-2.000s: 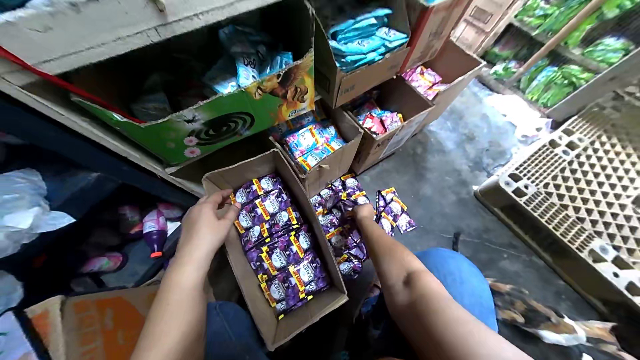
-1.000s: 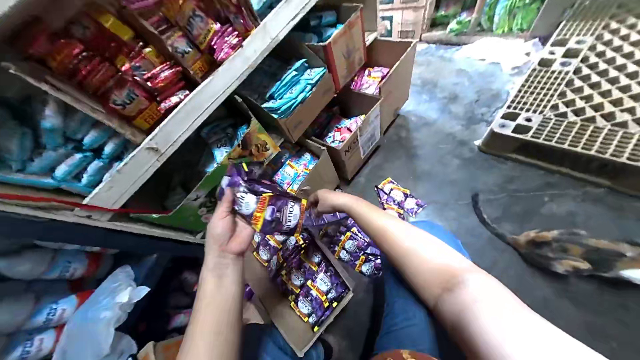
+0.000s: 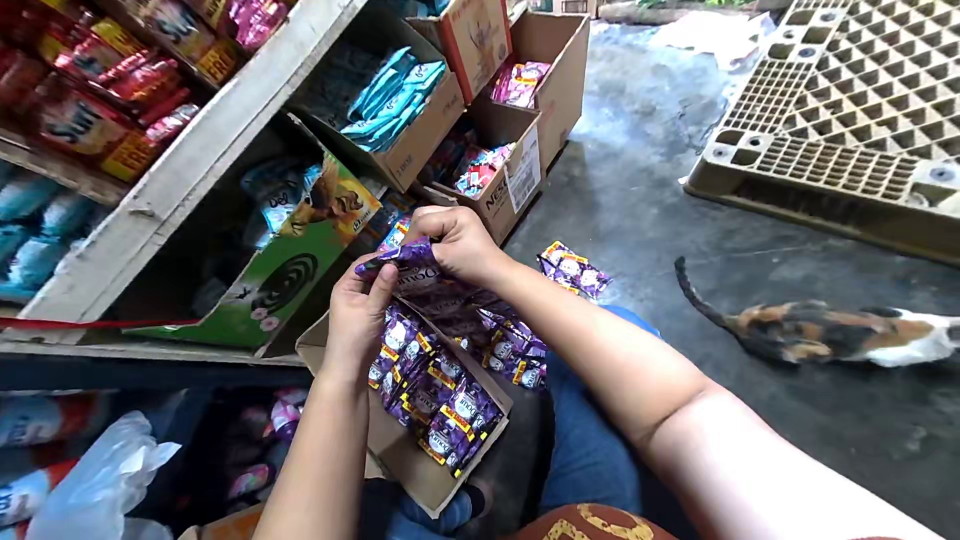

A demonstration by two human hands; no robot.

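My left hand (image 3: 360, 300) and my right hand (image 3: 457, 240) pinch the top of a strip of purple Downy sachets (image 3: 420, 279), which hangs down between them above a cardboard box (image 3: 420, 476). More purple sachets (image 3: 442, 397) lie in rows inside that box, in front of my legs. Beside its right wall is a pile of the same sachets (image 3: 517, 349), partly hidden by my right forearm. Another small bunch of purple sachets (image 3: 574, 268) lies on the concrete floor, right of my right hand.
Open cartons of blue packets (image 3: 397, 97), pink packets (image 3: 521, 81) and red packets (image 3: 480, 169) stand ahead. A green carton (image 3: 277, 285) sits under a wooden shelf (image 3: 187, 165) at left. A calico cat (image 3: 832, 334) lies at right, below a plastic pallet (image 3: 825, 142).
Two seconds ago my left hand was on the box edge and my right hand at the floor sachets. Both hands now hold a sachet strip, raised higher. The view has swung.
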